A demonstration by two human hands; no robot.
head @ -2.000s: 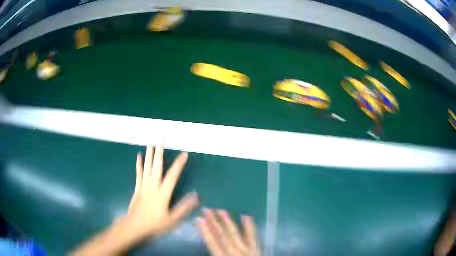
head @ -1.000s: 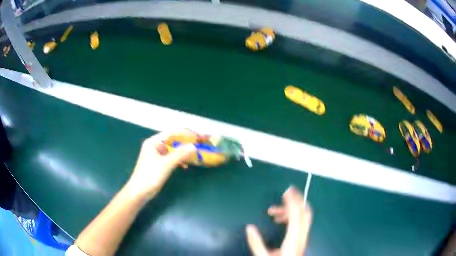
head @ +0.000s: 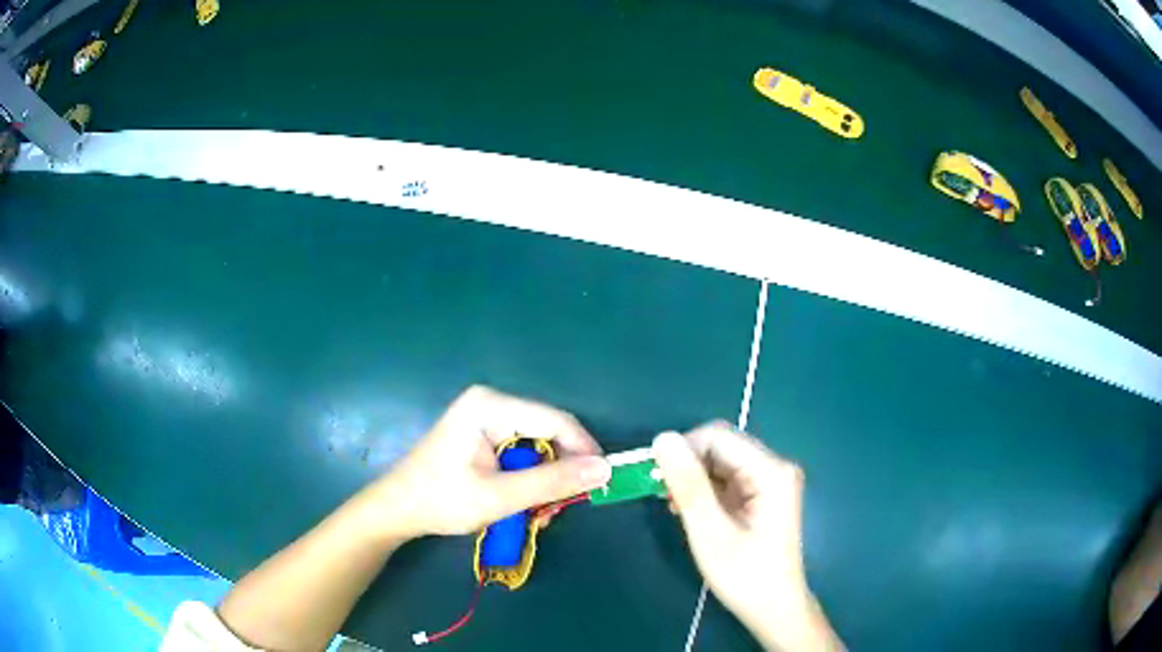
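My left hand (head: 478, 478) holds a yellow housing (head: 505, 576) with a blue cylindrical battery (head: 507, 538) in it, above the dark green work surface. A red lead with a small white plug (head: 422, 637) hangs from the housing's lower end. My right hand (head: 739, 503) grips the right end of a green circuit board (head: 627, 483), held outside the housing to its right. My left thumb and fingers touch the board's left end. Red wires (head: 561, 506) run between housing and board. A pale strip shows along the board's top edge.
A white strip (head: 548, 203) divides the work surface from the green belt. On the belt lie a flat yellow cover (head: 808, 102), a part-assembled unit (head: 975, 186) and several other yellow parts. A grey post (head: 38, 108) stands upper left. Part of another person's arm (head: 1138, 580) shows lower right.
My left hand has brought the yellow housing down and nearer, turning it upright. My right hand, empty before, has taken hold of the green board, now out beside the housing. The view has shifted.
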